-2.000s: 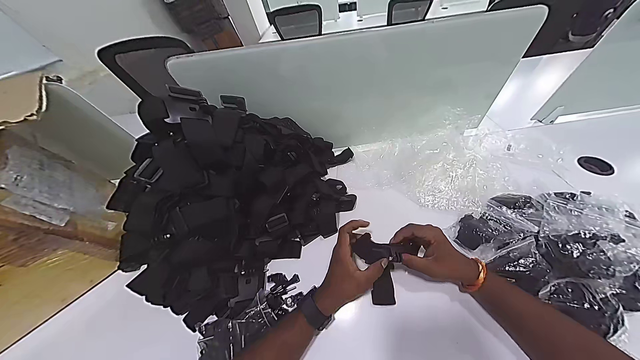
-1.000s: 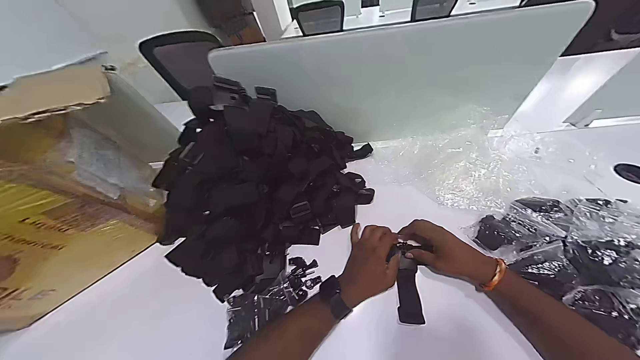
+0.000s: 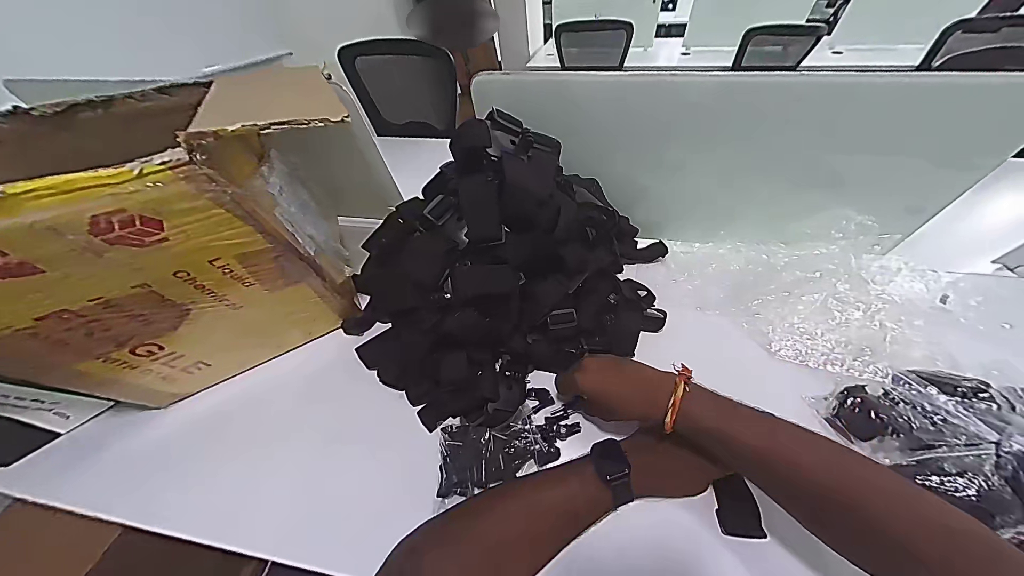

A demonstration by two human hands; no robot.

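My right hand (image 3: 612, 388), an orange thread at its wrist, reaches across my left arm to small black plastic parts (image 3: 552, 432) at the lower edge of a heap of black straps with buckles (image 3: 496, 280). Its fingertips are hidden, so its grip cannot be told. My left hand (image 3: 676, 468), below a black wrist watch, lies partly under the right forearm. A black strap (image 3: 738, 508) sticks out beneath it; the left fingers are hidden. A clear bag of small black parts (image 3: 480, 460) lies beside the loose ones.
An opened cardboard box (image 3: 160, 272) stands on the left of the white table (image 3: 280, 480). Crumpled clear plastic (image 3: 832, 304) and bagged black items (image 3: 936, 448) lie to the right. A frosted partition (image 3: 744, 152) rises behind the heap, with mesh chairs (image 3: 408, 88) beyond.
My right hand has left the strap it was handling with my left and crossed over the left arm to the small black parts. The view has turned left, showing more of the box.
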